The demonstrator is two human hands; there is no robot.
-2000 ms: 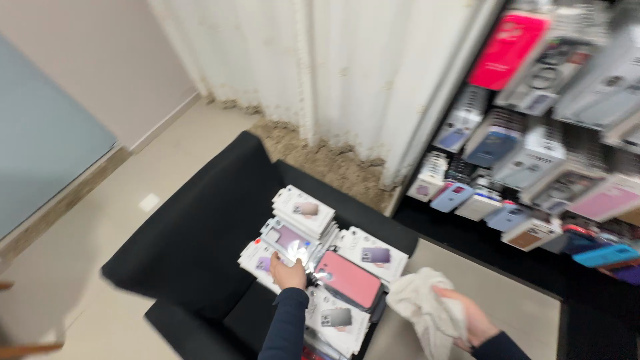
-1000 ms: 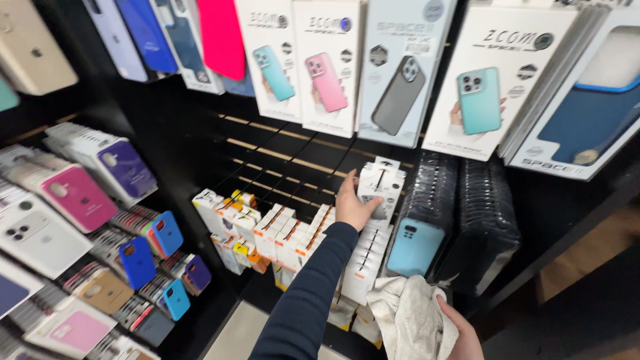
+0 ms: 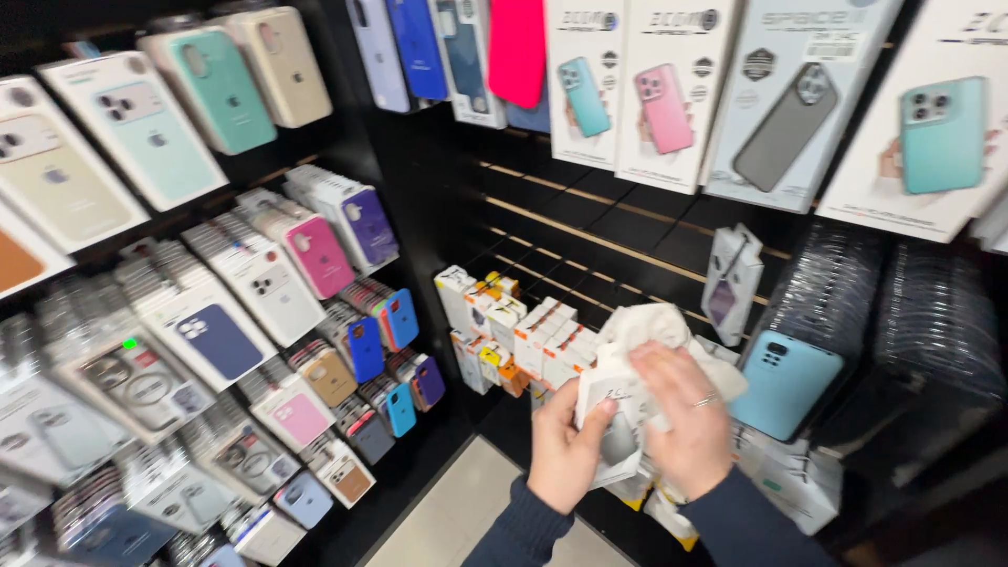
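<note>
My left hand (image 3: 568, 445) grips a white phone-case box (image 3: 614, 441) by its lower left side, thumb across the front. Over the box's upper right, my right hand (image 3: 683, 417), with a ring on one finger, presses a crumpled whitish cloth (image 3: 650, 327). The cloth rises above both hands and partly covers the box. Just beyond them a slim white package (image 3: 732, 283) hangs on the slatted wall. To the right of my right hand is a light blue phone case (image 3: 787, 383), at the front of a row in clear packaging.
Boxed cases (image 3: 661, 87) hang across the top. Small white and orange boxes (image 3: 551, 339) stand behind my left hand. A side rack of phone cases (image 3: 213, 339) fills the left. Below lies a pale surface (image 3: 465, 512). More plastic-wrapped cases (image 3: 937, 315) hang at the right.
The view has swung from the black chair with piled boxes to the display wall. My left hand, at the hanging packages one second ago, now holds a box beside the cloth in my right hand.
</note>
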